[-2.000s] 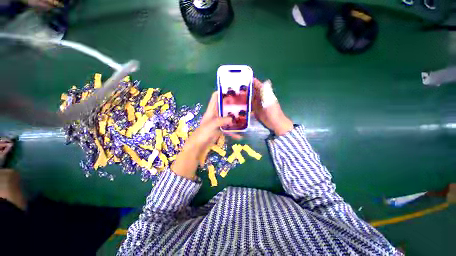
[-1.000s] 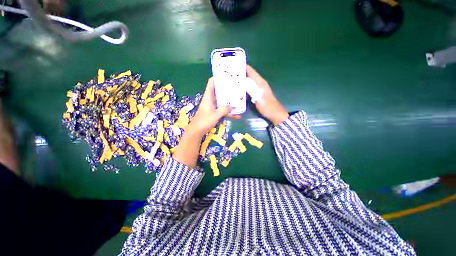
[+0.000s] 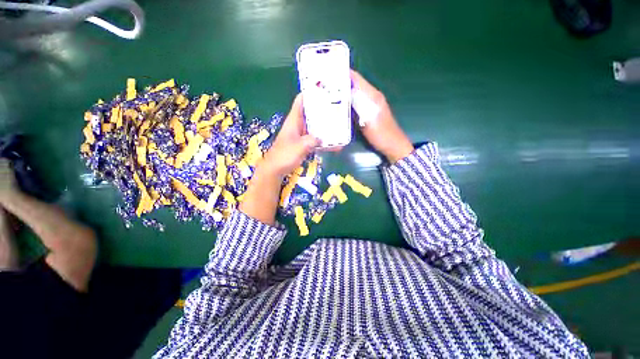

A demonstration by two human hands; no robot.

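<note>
A smartphone [image 3: 325,95] with a white edge and a bright, mostly white screen is held upright over the green bench. My left hand [image 3: 288,144] grips its lower left side, with the thumb at the bottom of the screen. My right hand [image 3: 375,112] is at its right side, its fingers partly hidden behind the phone. A white patch [image 3: 366,107] shows on the right hand. A heap of small silvery-purple parts with yellow tabs [image 3: 186,151] lies left of and partly behind my left forearm.
A neighbouring person's bare arm [image 3: 60,228] rests at the left edge. A pale cable [image 3: 130,31] loops at the top left. A black round fan part [image 3: 584,14] is cut off at the top right. A pale object [image 3: 627,70] is at the right edge.
The phone screen has gone from a reddish picture to mostly white. The phone and hands sit higher in view. The near fan head has left the top of view. More of the neighbour's arm shows.
</note>
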